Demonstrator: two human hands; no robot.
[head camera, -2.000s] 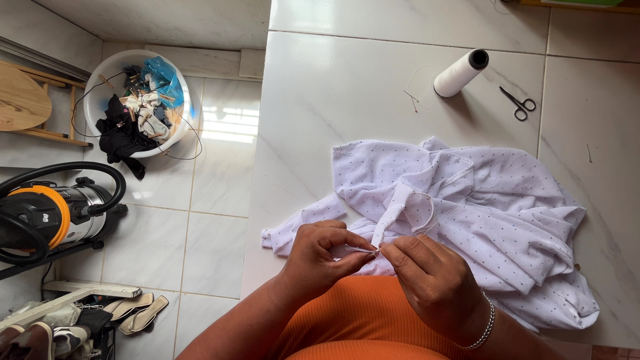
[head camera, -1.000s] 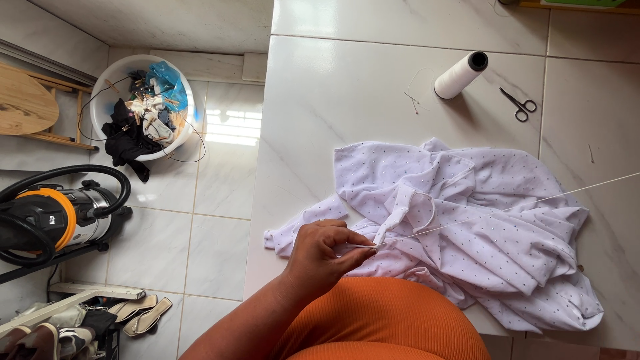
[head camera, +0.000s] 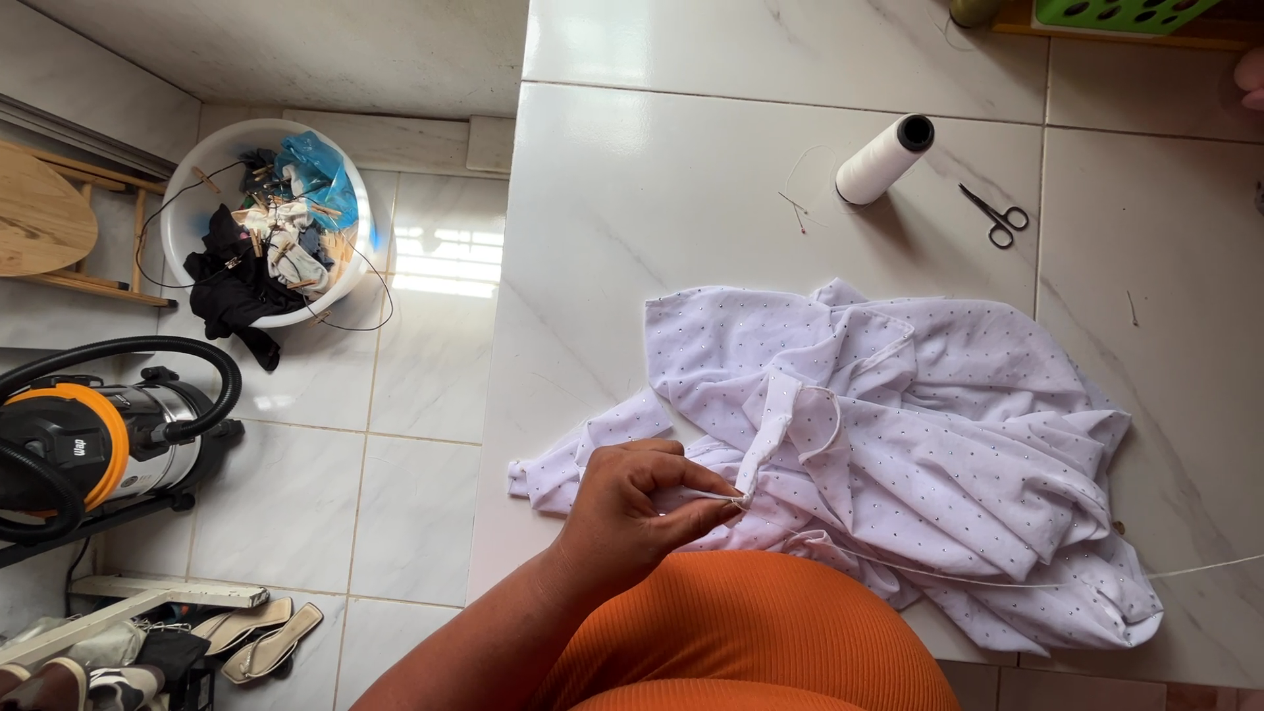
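A white garment dotted with small shiny studs (head camera: 968, 444) lies bunched on the tiled tabletop. My left hand (head camera: 657, 499) pinches a narrow edge of its fabric between thumb and forefinger, at the lower end of a white strip. From near that pinch a white thread (head camera: 1210, 566) crosses the garment and runs out at the right edge. My right hand is out of view. Behind the garment stands a cone of white thread (head camera: 884, 160), with small dark-handled scissors (head camera: 997, 217) to its right. Pins (head camera: 796, 210) lie left of the cone, and a thin pin or needle (head camera: 1133, 308) lies farther right.
The table's left edge (head camera: 499, 395) drops to a tiled floor. Down there are a white tub (head camera: 176, 212) of clothes and clothespins, a vacuum cleaner (head camera: 109, 444), a wooden folding chair (head camera: 44, 212) and sandals (head camera: 272, 642). A green perforated basket (head camera: 1126, 12) is at the top right.
My right hand, at the fabric beside my left two seconds ago, has left the view. The thread, stretched straight up to the right one second ago, now sags lower across the garment. My left hand keeps its pinch.
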